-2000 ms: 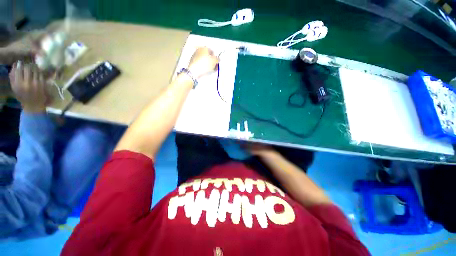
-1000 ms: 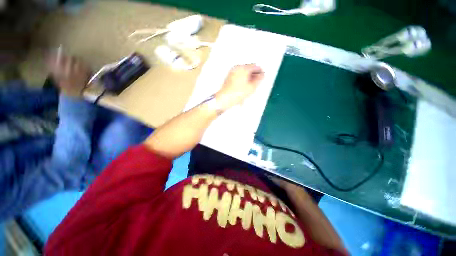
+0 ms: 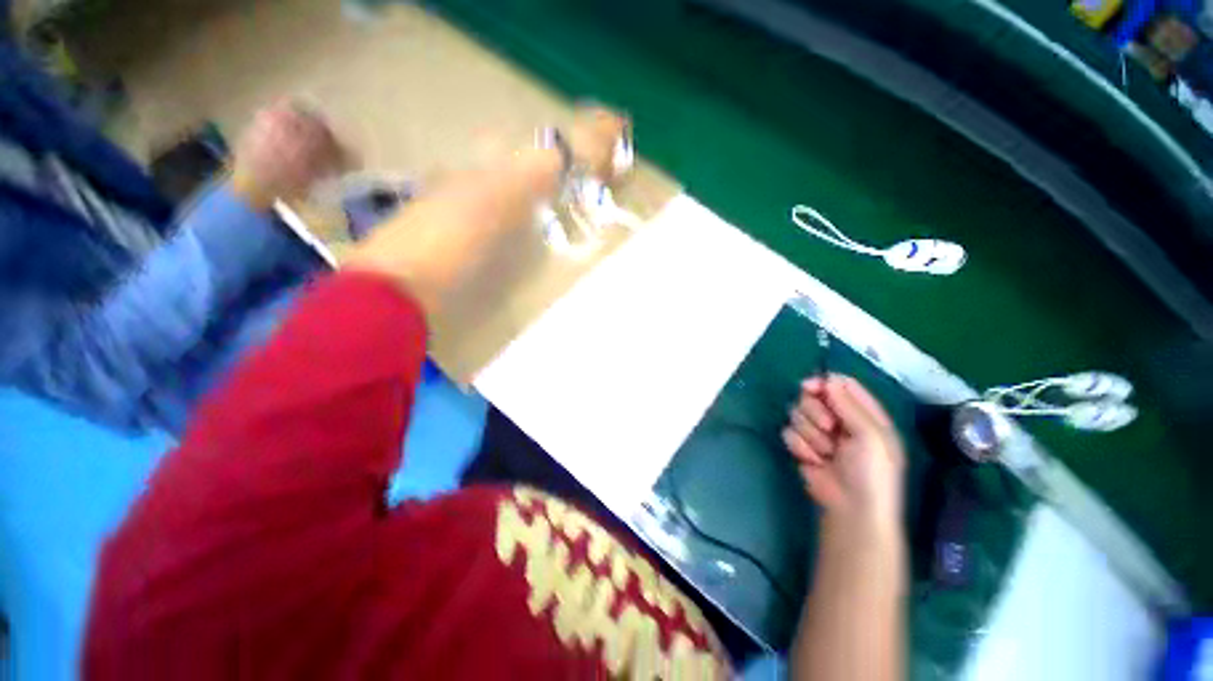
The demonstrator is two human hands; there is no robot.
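My left hand (image 3: 579, 149) is blurred, reached out over the brown board at the upper left. Several white handheld units (image 3: 589, 206) are at and just below its fingers; blur hides whether they are gripped. My right hand (image 3: 845, 439) is over the dark-green mat with curled fingers. It pinches a small dark cable plug (image 3: 823, 343), whose tip points away from me. The black cable (image 3: 732, 543) curves across the lower mat. A black box (image 3: 952, 539) lies right of my right hand, with a round metal-faced part (image 3: 979, 431) above it.
One white unit with a strap loop (image 3: 925, 256) and a pair with straps (image 3: 1099, 402) lie on the green belt (image 3: 745, 146). A neighbour's hand (image 3: 286, 146) and blue sleeve are at left. A white sheet (image 3: 639, 359) lies before me; a blue bin edge (image 3: 1188, 649) shows lower right.
My left hand has moved from the white sheet to the units on the brown board. My right hand has come up from below the bench edge onto the mat. The view has swung left.
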